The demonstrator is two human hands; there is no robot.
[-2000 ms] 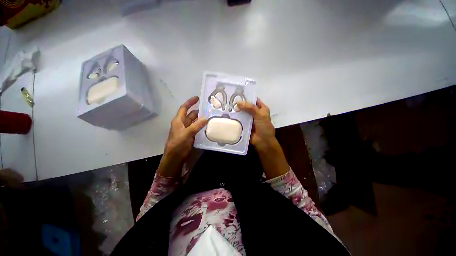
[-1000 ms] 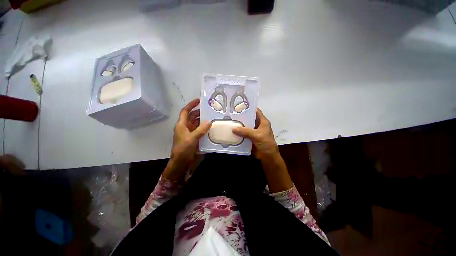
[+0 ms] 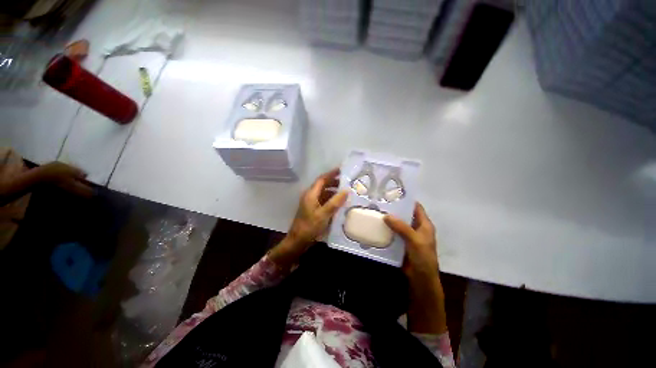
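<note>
A pale grey-white blister tray (image 3: 345, 239) is held at the table's front edge. A cream-white charging case (image 3: 368, 227) sits in its lower hollow, and two earbuds (image 3: 393, 188) sit in the upper hollows. My left hand (image 3: 313, 214) grips the tray's left edge. My right hand (image 3: 421, 241) grips its right edge, with the thumb on the charging case. The fingers under the tray are partly hidden. A stack of filled trays (image 3: 293, 136) stands on the table to the left, its top tray showing a case and earbuds.
Tray stacks (image 3: 404, 25) stand at the back, with a black phone with a reddish edge (image 3: 477, 44) leaning there. More stacks (image 3: 600, 54) are at back right. A red bottle (image 3: 93, 90) lies at left. Another person's hand (image 3: 61, 175) is at the left edge; a blue stool (image 3: 78, 267) is below.
The view has swung, so the tray, hands and stack appear farther right and lower. More back stacks, the whole bottle and another person's arm now show. My hands still hold the tray.
</note>
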